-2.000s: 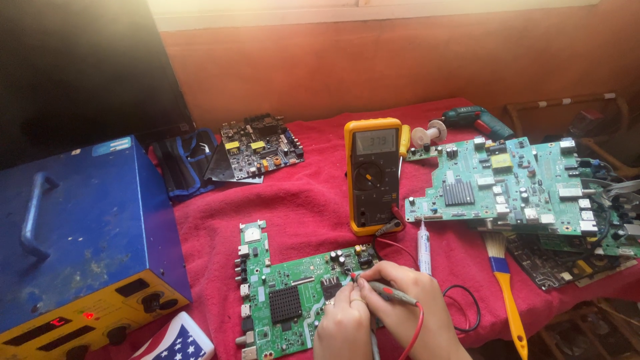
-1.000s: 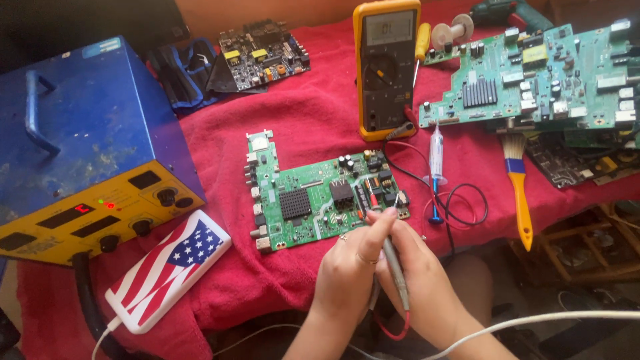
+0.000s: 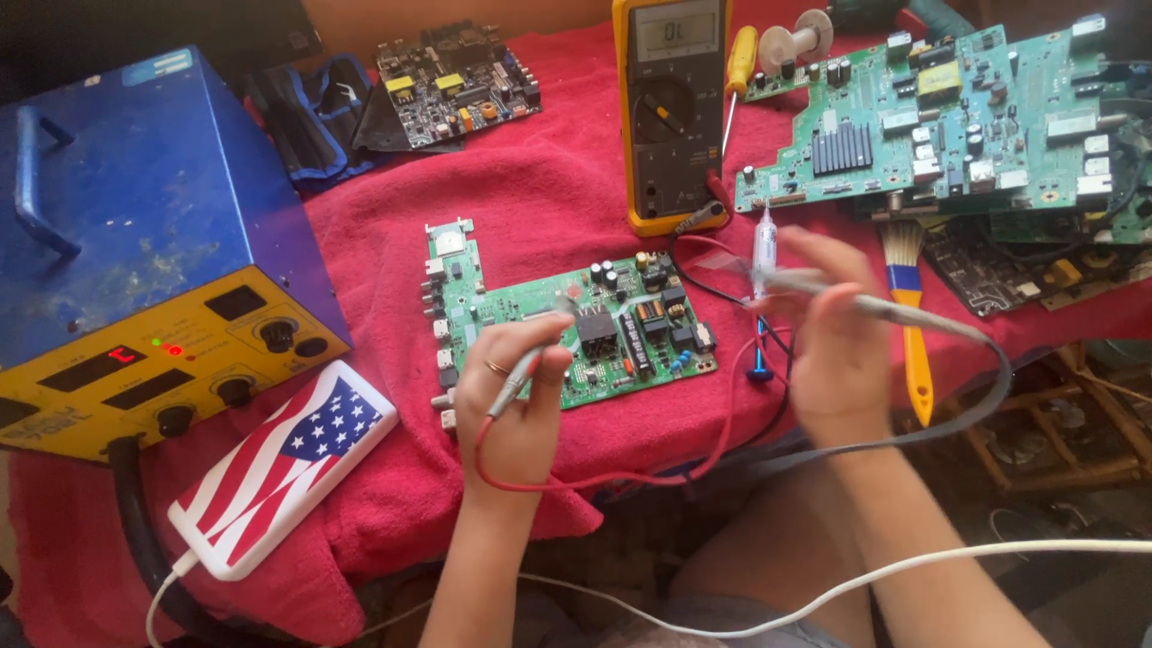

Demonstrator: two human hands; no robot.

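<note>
My left hand (image 3: 513,400) holds the multimeter probe with the red lead (image 3: 519,378) over the left part of a green circuit board (image 3: 576,315), partly hiding it. To the right of the board, my right hand (image 3: 841,337) is raised and blurred, gripping the probe with the dark lead (image 3: 832,292). Near its fingertips lies a syringe (image 3: 765,247) with a blue plunger. Behind the board is the yellow-cased digital multimeter (image 3: 670,117), its display lit, both leads running from its lower end. The board carries a black heatsink (image 3: 596,331) and capacitors.
A blue and yellow bench station (image 3: 162,234) stands at left, beside a flag-patterned power bank (image 3: 283,468) with a white cable. Stacked green boards (image 3: 900,135), a paintbrush (image 3: 909,306) and a yellow screwdriver (image 3: 740,67) lie at right. Another board (image 3: 459,85) and a tool pouch (image 3: 315,117) are behind.
My hands were together over the board's right part; now they are apart, the left one over its left part and the right one off to the right with its probe.
</note>
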